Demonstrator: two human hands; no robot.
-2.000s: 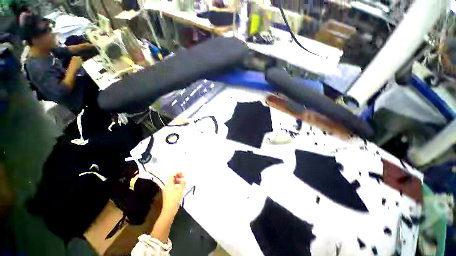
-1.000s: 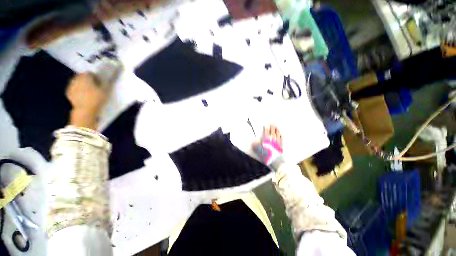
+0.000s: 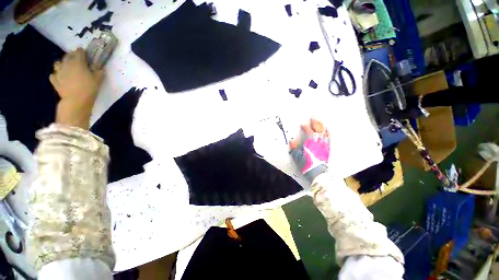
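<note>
My left hand (image 3: pixel 76 82), bare, grips the grey-beige cloth weight (image 3: pixel 102 48) at the upper left, beside a black panel (image 3: pixel 27 82). My right hand (image 3: pixel 312 146), in a pink and grey fingerless glove, rests on the white table (image 3: pixel 235 112) with nothing seen in it. A faintly striped black panel (image 3: pixel 235 178) lies nearest me, left of my right hand. A larger black panel (image 3: pixel 199 49) lies beyond it. Another black panel (image 3: pixel 121 139) is partly hidden by my left sleeve. Shears (image 3: pixel 341 79) lie at the table's right side, and thin snips (image 3: pixel 282 129) lie near my right fingers.
Small black scraps (image 3: pixel 295 92) are scattered on the table. A steam iron (image 3: pixel 383 95) stands off the right edge, with a green basket (image 3: pixel 381 22) beyond. Blue crates (image 3: pixel 448 221) and a cardboard box (image 3: pixel 437 117) are at right. Large shears (image 3: pixel 12 224) lie at the left edge.
The view has swung down and right from the first frame. Since one second ago, the left hand and weight are a little further up and left; the right hand stays beside the striped panel.
</note>
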